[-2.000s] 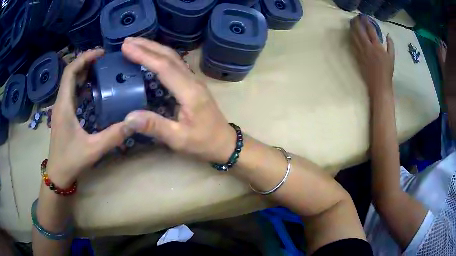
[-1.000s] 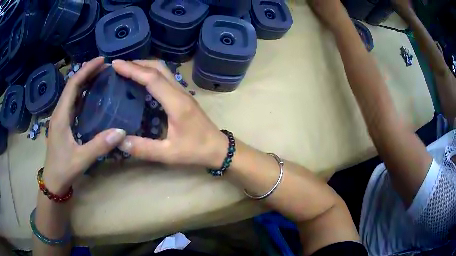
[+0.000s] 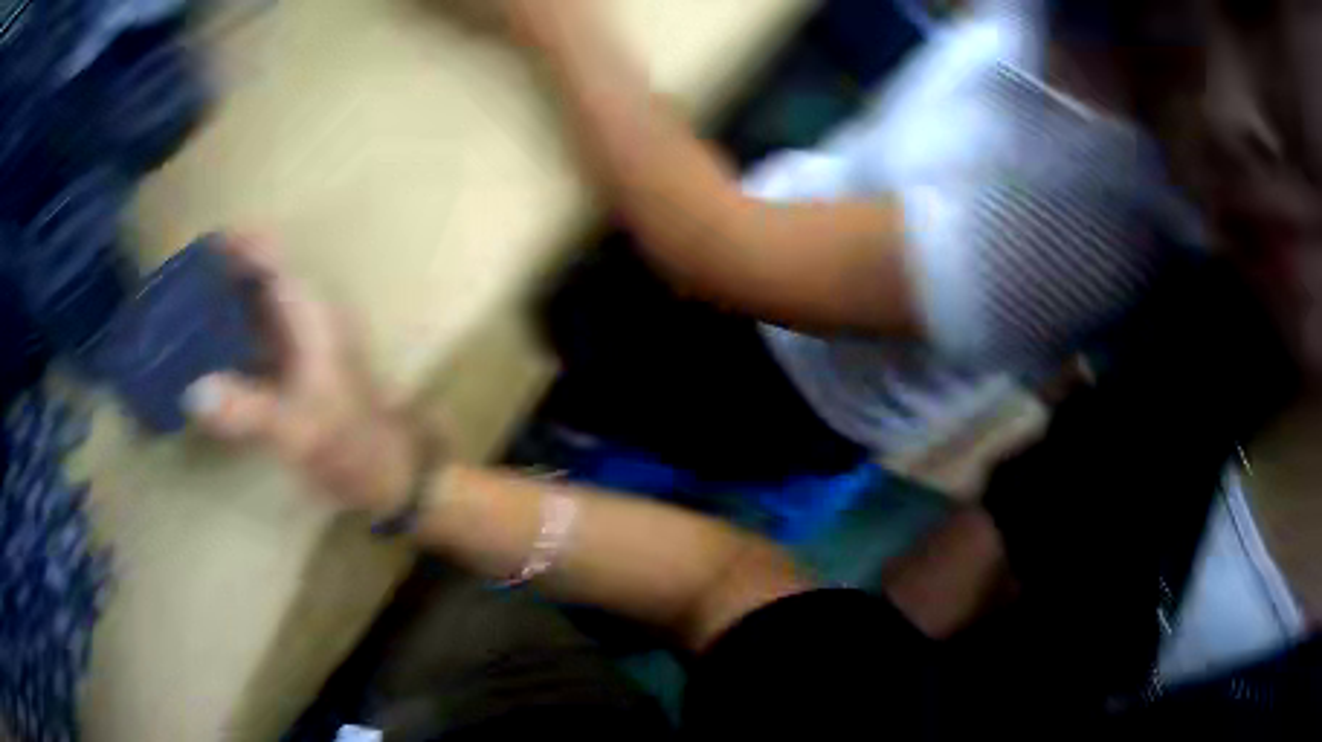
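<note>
The frame is strongly blurred. My right hand (image 3: 312,399) is at the left of the view, with its fingers and thumb around a dark blue-grey plastic housing (image 3: 181,341). The housing is over the paper-covered table, close to other dark housings. Its slot and hole cannot be made out. My left hand is not in view. A heap of small pieces (image 3: 44,565) lies at the left edge, too blurred to tell apart.
Dark piled housings (image 3: 116,94) fill the upper left. Tan paper (image 3: 421,160) covers the table, whose edge runs diagonally. A coworker's bare arm (image 3: 783,261) and white mesh sleeve (image 3: 1015,218) are at upper right. A blue stool (image 3: 768,493) shows below.
The view has swung to the right and tilted. My left hand has gone out of the picture, and only my right hand is now seen on the housing. More of the coworker shows.
</note>
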